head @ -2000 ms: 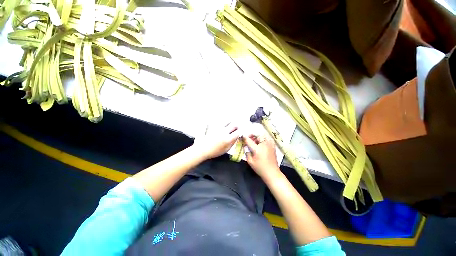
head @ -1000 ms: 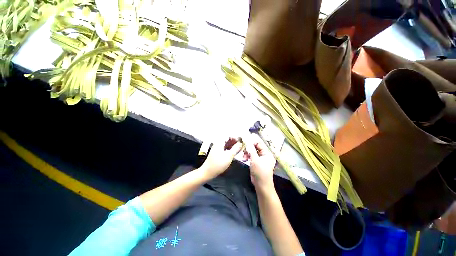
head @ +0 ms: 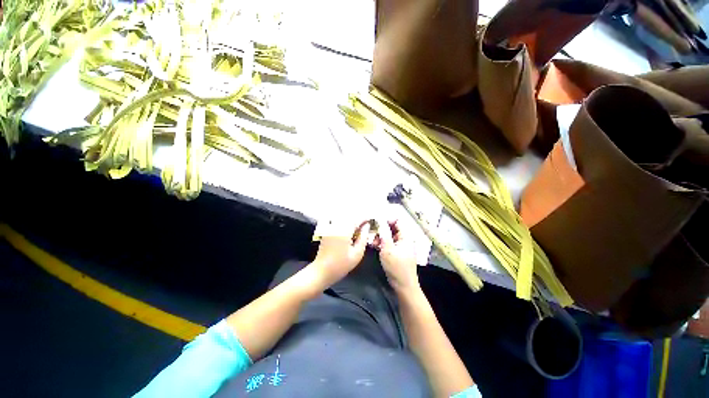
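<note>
My left hand [head: 339,252] and my right hand [head: 398,256] meet at the near edge of the white table [head: 330,167]. Their fingertips hold a small piece of yellow-green strip [head: 374,227] between them; most of it is hidden by the fingers. A pale stick [head: 443,247] with a dark purple lumpy end lies just right of my right hand. A bundle of yellow-green strips [head: 455,186] lies further right, its ends over the table edge. A tangled pile of strips [head: 186,101] lies at the left.
Brown rolled panels [head: 614,225] stand at the right, one holding a white slip [head: 568,132]. A dark round bin [head: 554,346] and a blue crate [head: 610,365] are below the table's right edge. A yellow floor line [head: 101,288] runs at the left.
The view has shifted right, bringing more brown rolls and the bin's open mouth into sight. Both hands stay together at the table edge; less of the held strip shows than at first.
</note>
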